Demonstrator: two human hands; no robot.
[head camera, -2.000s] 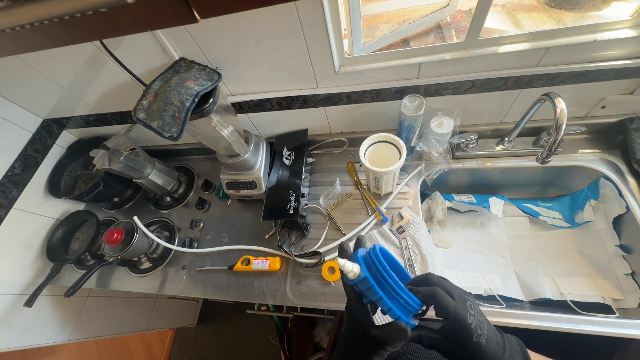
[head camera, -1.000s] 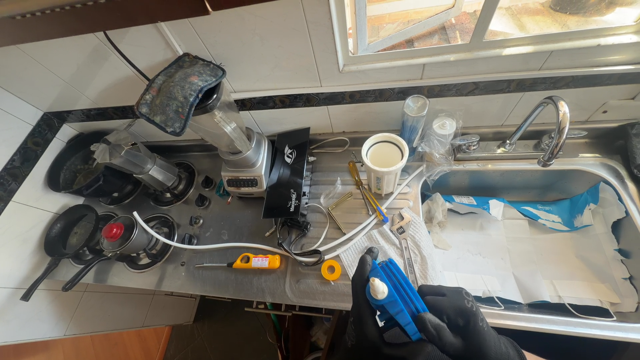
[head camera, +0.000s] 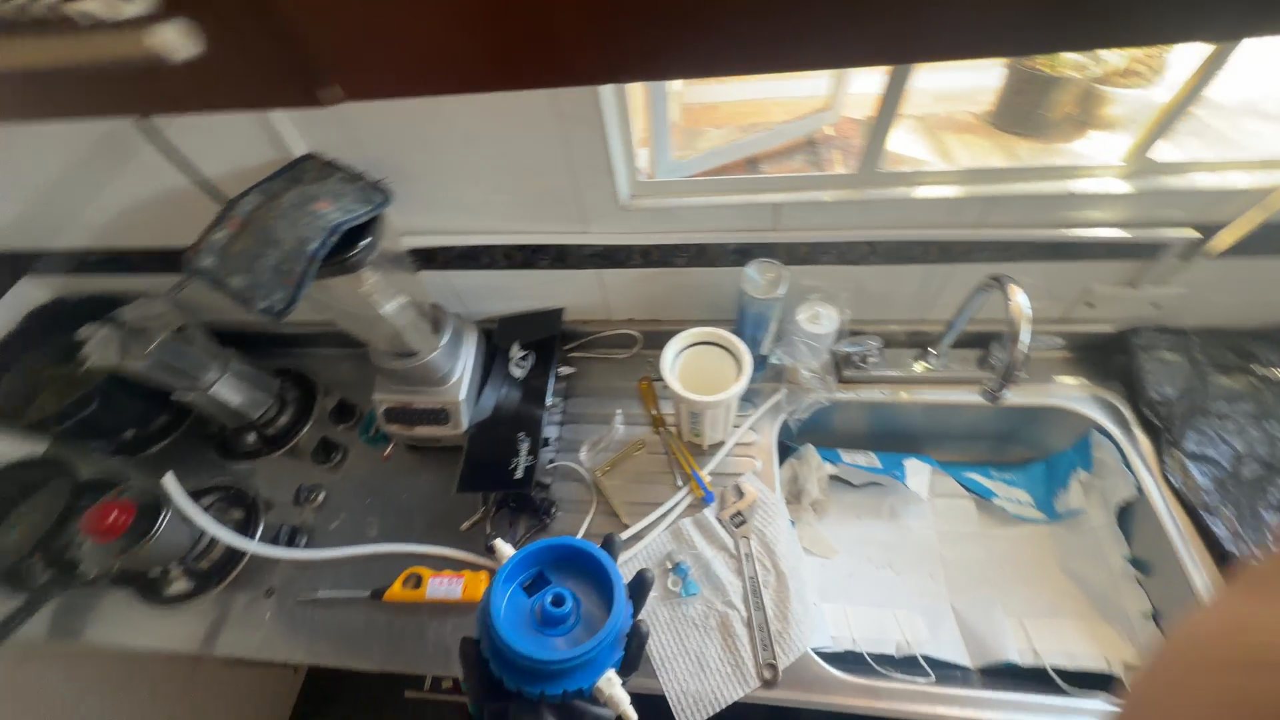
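A black-gloved hand, by its position my left hand (head camera: 630, 655), holds a round blue plastic water-filter housing cap (head camera: 560, 610) from below. The cap's hollow underside with a central port faces up, and white fittings stick out from two sides. My right hand is not in view; a blurred bare part of an arm shows at the lower right edge. Behind the cap stands an open white filter housing cylinder (head camera: 705, 375). White tubing (head camera: 350, 550) passes just behind the cap. A yellow-handled tool (head camera: 435, 585) lies left of it, and an adjustable wrench (head camera: 755, 600) lies on paper towel at its right.
The sink (head camera: 1180, 520) holds white and blue packaging, below a curved faucet (head camera: 1015, 320). A blender (head camera: 425, 400), a black box (head camera: 515, 400), a moka pot (head camera: 215, 375) and pans stand at left. Screwdrivers (head camera: 675, 440) lie by the housing. A dark cabinet overhangs the top.
The blue cap has moved left and turned so its hollow underside faces up. My right hand has left the cap and the view. The yellow ring seen on the counter earlier no longer shows. The view has shifted.
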